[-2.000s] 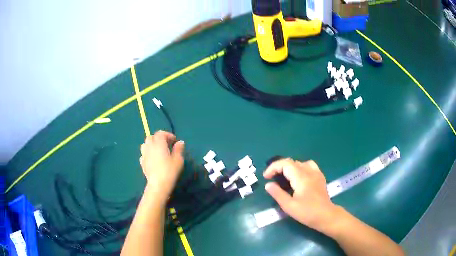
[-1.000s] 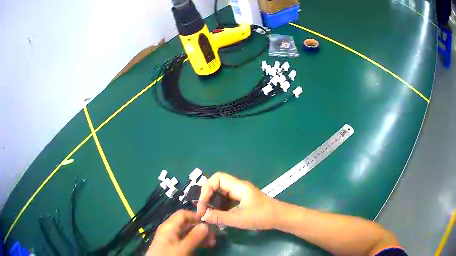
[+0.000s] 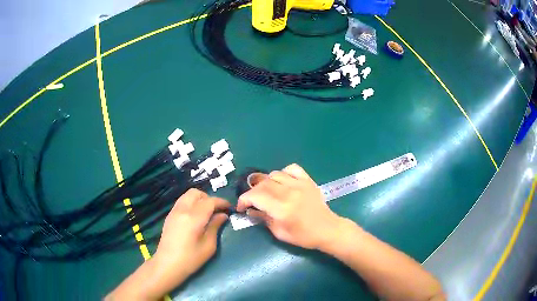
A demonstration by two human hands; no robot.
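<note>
My left hand is low in the centre-left, fingers bent together close to my right hand; what is between its fingertips is hidden. My right hand is curled around a dark tape roll, whose light brown core shows above the fingers. The hands meet over the near end of a steel ruler, which lies flat and slanted up to the right, partly under my right hand. A group of black wires with clustered white connectors lies left of and just beyond my hands.
Farther back are a curved black wire bundle with white connectors, part of a yellow heat gun, a clear bag, a second small roll and a blue bin. The green tabletop curves off at right.
The camera view has shifted. The hands, apart two seconds ago, have come together near the ruler's near end. The single connector and wire that stood beyond my left hand no longer lie there.
</note>
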